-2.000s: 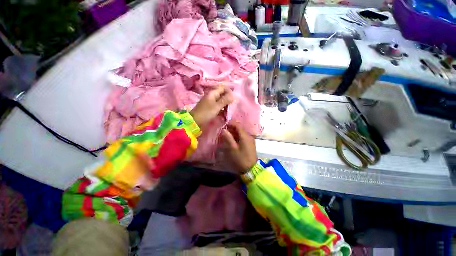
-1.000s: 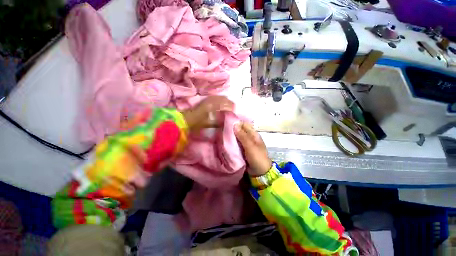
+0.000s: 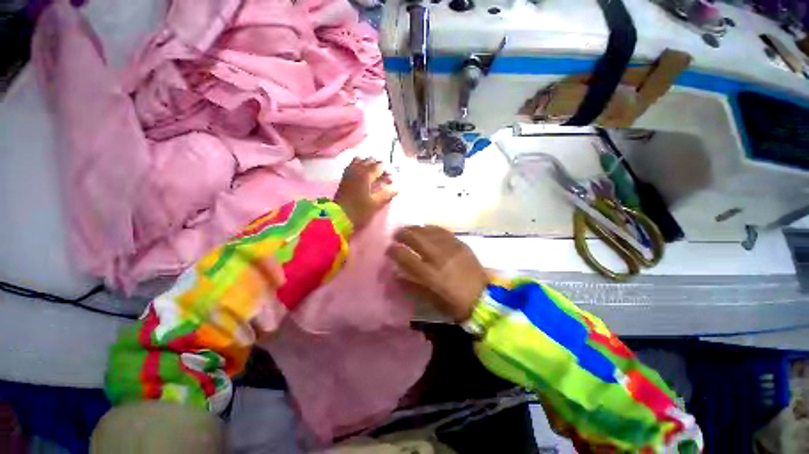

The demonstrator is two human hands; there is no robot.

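Observation:
A smooth pink cloth panel (image 3: 355, 288) lies over the table's front edge, and its lower part hangs above the lap. My left hand (image 3: 362, 191) is on its upper edge, fingers bent, just left of the bright needle area. My right hand (image 3: 439, 269) rests on its right edge, fingers bent over it. The cloth runs left under my left sleeve to the large crumpled pink heap (image 3: 191, 133). The presser foot and needle area (image 3: 424, 168) is in glare, with no cloth seen under it. The fingertips are partly hidden or blurred.
The white sewing machine (image 3: 550, 80) with a blue stripe stands above and right of my hands. Gold-handled scissors (image 3: 621, 239) lie right of the needle, beside a green and dark tool (image 3: 625, 184). A printed ruler strip (image 3: 621, 294) runs along the front edge. A black cord (image 3: 53, 295) lies at left.
The folded cloth between my hands is now spread flatter and hangs lower over the table edge. My hands have moved slightly apart. The camera view has shifted closer to the table.

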